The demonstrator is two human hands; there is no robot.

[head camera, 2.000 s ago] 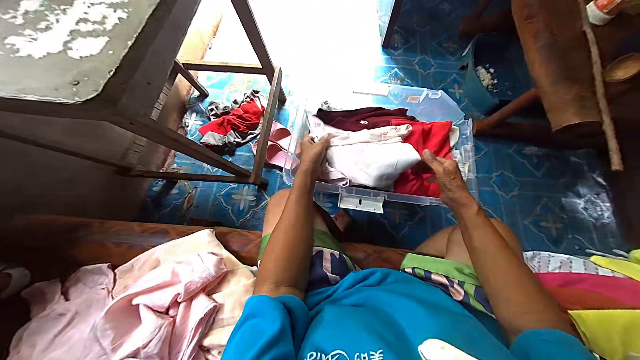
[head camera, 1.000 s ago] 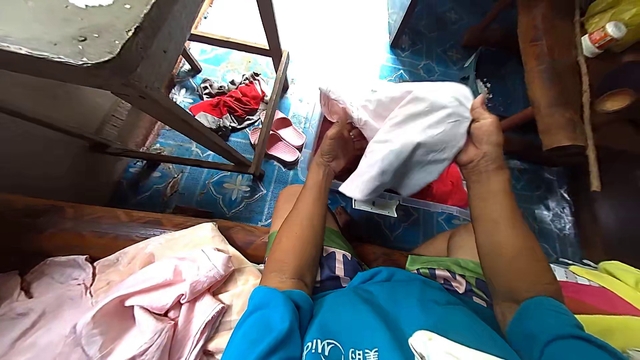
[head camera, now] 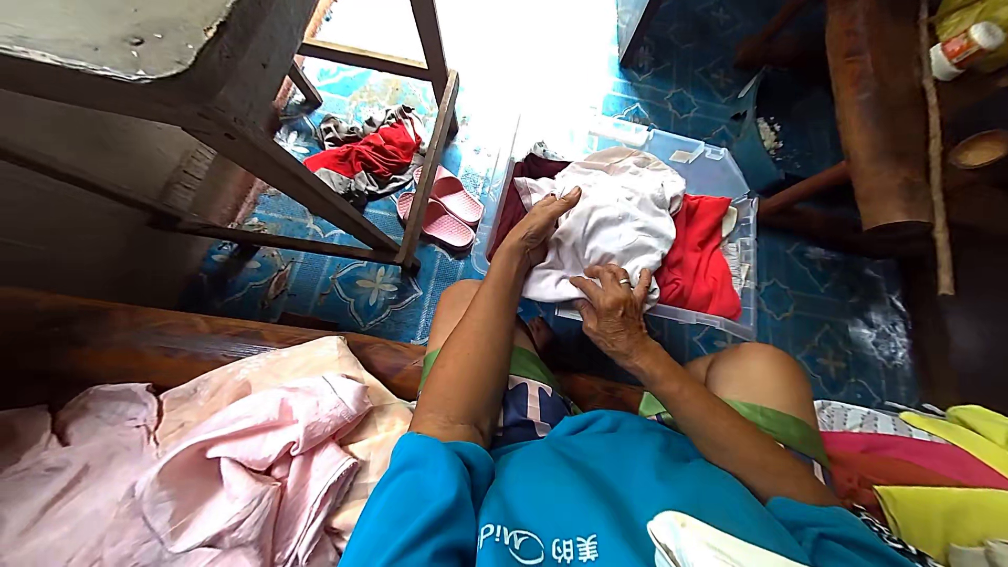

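Note:
A white cloth garment (head camera: 610, 224) lies over other clothes in a clear plastic box (head camera: 750, 268) on the floor. My left hand (head camera: 545, 224) rests on its left side, fingers stretched and slightly apart. At the garment's near edge, my right hand (head camera: 616, 311), with a ring on one finger, presses or pinches the fabric; which of the two is unclear. Red cloth (head camera: 697, 260) shows at the right in the box, and dark maroon cloth (head camera: 524, 185) at the left.
Pink slippers (head camera: 450, 206) and a red and grey cloth heap (head camera: 370, 153) lie by a wooden table frame (head camera: 429, 169). Pink garments (head camera: 260, 465) are on the bench at left; yellow and red cloths (head camera: 945, 504) at right. A wooden post (head camera: 878, 118) stands at the upper right.
The white garment, held up between both hands a second ago, now lies lowered and rumpled on the clothes in the box. My right hand has moved down and toward my body.

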